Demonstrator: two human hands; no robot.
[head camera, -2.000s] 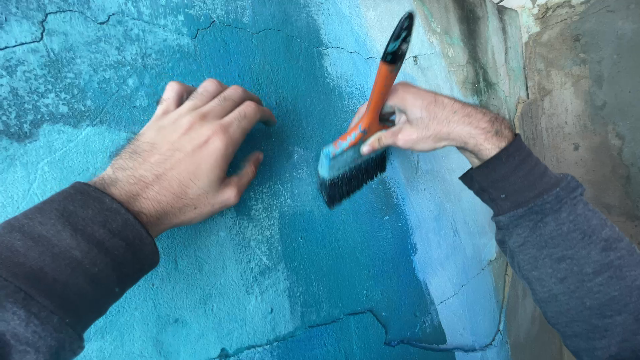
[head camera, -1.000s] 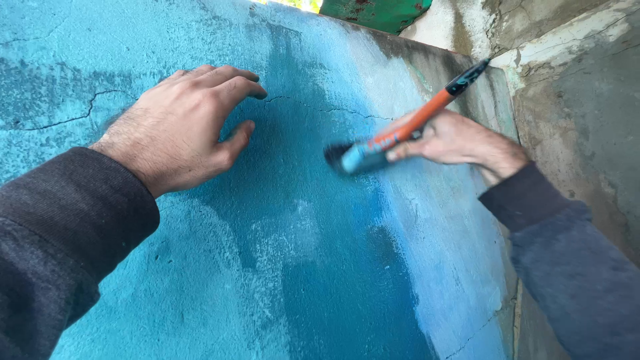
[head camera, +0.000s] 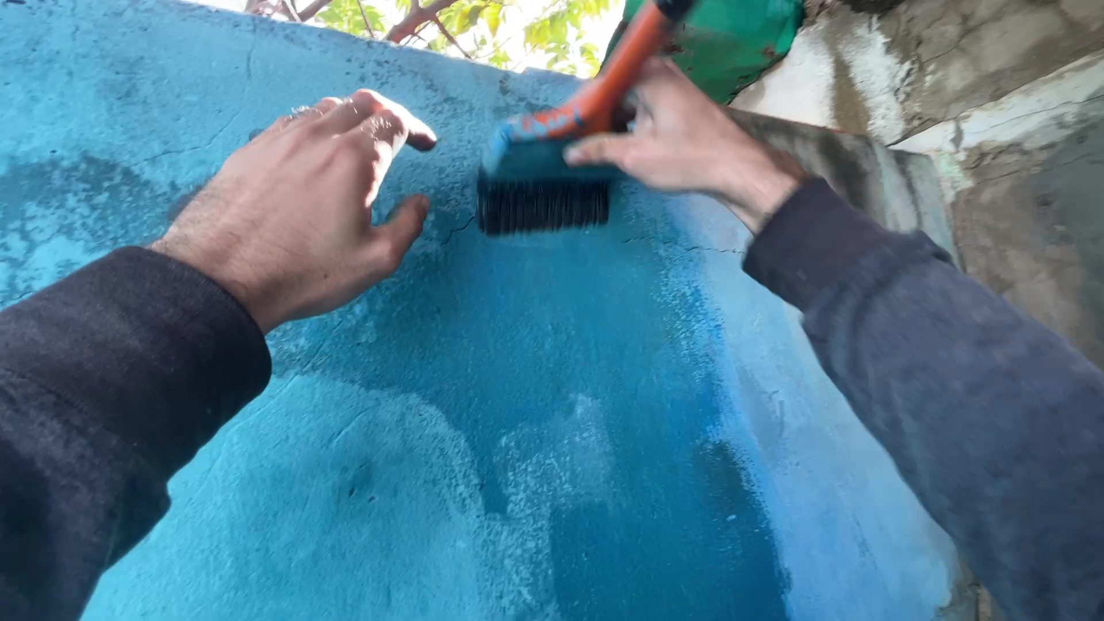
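My right hand (head camera: 681, 138) grips a wide paintbrush (head camera: 561, 164) by its orange handle, near the blue-smeared head. The dark bristles point down in front of the upper part of a wall (head camera: 561, 302) painted in several blues; whether they touch it I cannot tell. The handle leans up to the right and leaves the view at the top. My left hand (head camera: 302, 198) holds nothing; its fingers are spread and bent, left of the brush, near the wall. Darker blue paint covers the middle of the wall, with lighter turquoise at the left and pale blue at the right.
The wall's top edge (head camera: 345, 39) runs across the upper view, with branches and leaves (head camera: 483, 30) beyond it. A green object (head camera: 733, 43) stands behind my right hand. Rough stone or plaster walling (head camera: 1018, 198) meets the painted wall at the right. A thin crack (head camera: 681, 246) crosses the paint.
The view has tilted up, showing more of the wall's top. The brush has moved up the wall in my right hand, its bristles turning from leftward to downward. My left hand stays free.
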